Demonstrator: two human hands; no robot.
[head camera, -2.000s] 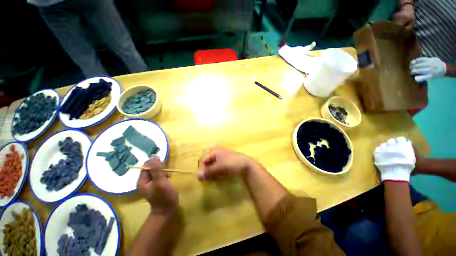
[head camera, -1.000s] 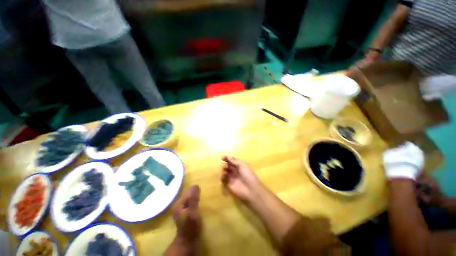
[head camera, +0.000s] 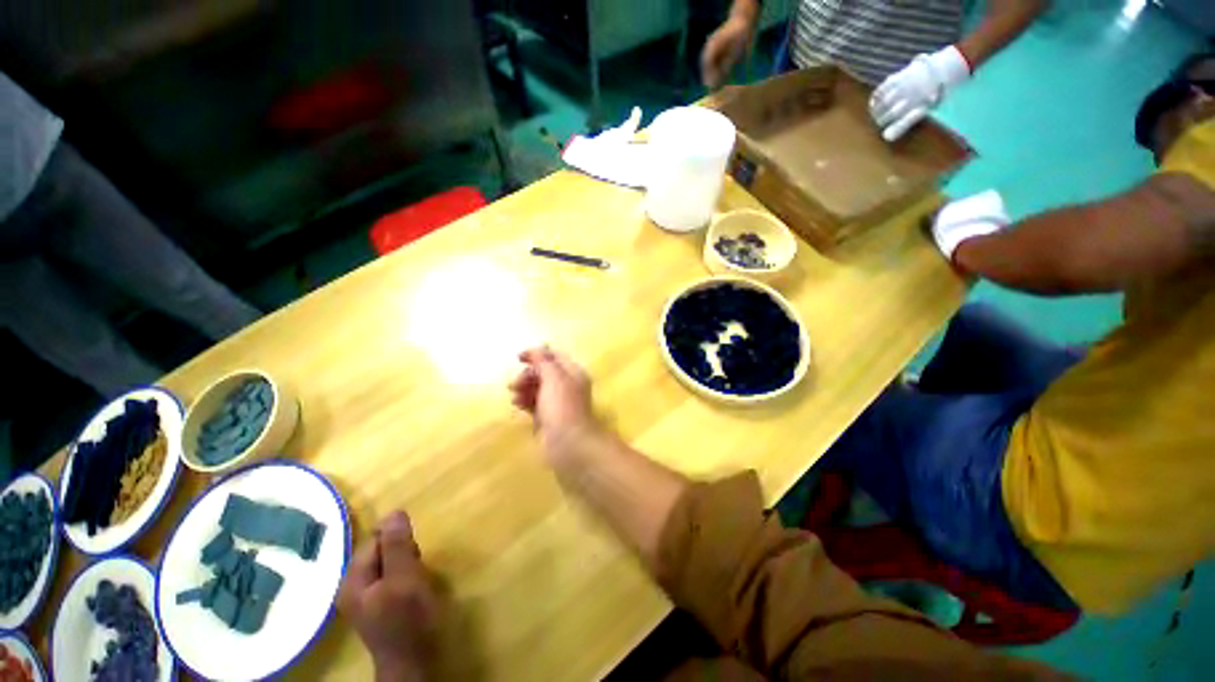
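Note:
My left hand (head camera: 389, 596) is low over the table beside the large white plate (head camera: 329, 606), its fingers folded. No item shows in it, but its inner side is hidden. My right hand (head camera: 552, 398) is over the middle of the table, fingers loosely curled, with no item visible; its grip is too blurred to tell. The blue-rimmed plate holds flat teal-green strips (head camera: 271, 525) and smaller cut pieces. The thin light stick is not visible now.
Plates with black strips (head camera: 100, 466), yellow-ochre pieces (head camera: 137, 481) and grey-blue pieces (head camera: 123, 622) are at left. A teal bowl (head camera: 235, 422), black pen-like stick (head camera: 570, 257), black-pellet bowl (head camera: 733, 339), small bowl (head camera: 750, 245), white jug (head camera: 688, 167), and box (head camera: 833, 160) with people are beyond.
The view has swung right, bringing more of the seated person in yellow into view. The light stick held between my hands two seconds ago no longer shows. My right hand's fingers are more curled.

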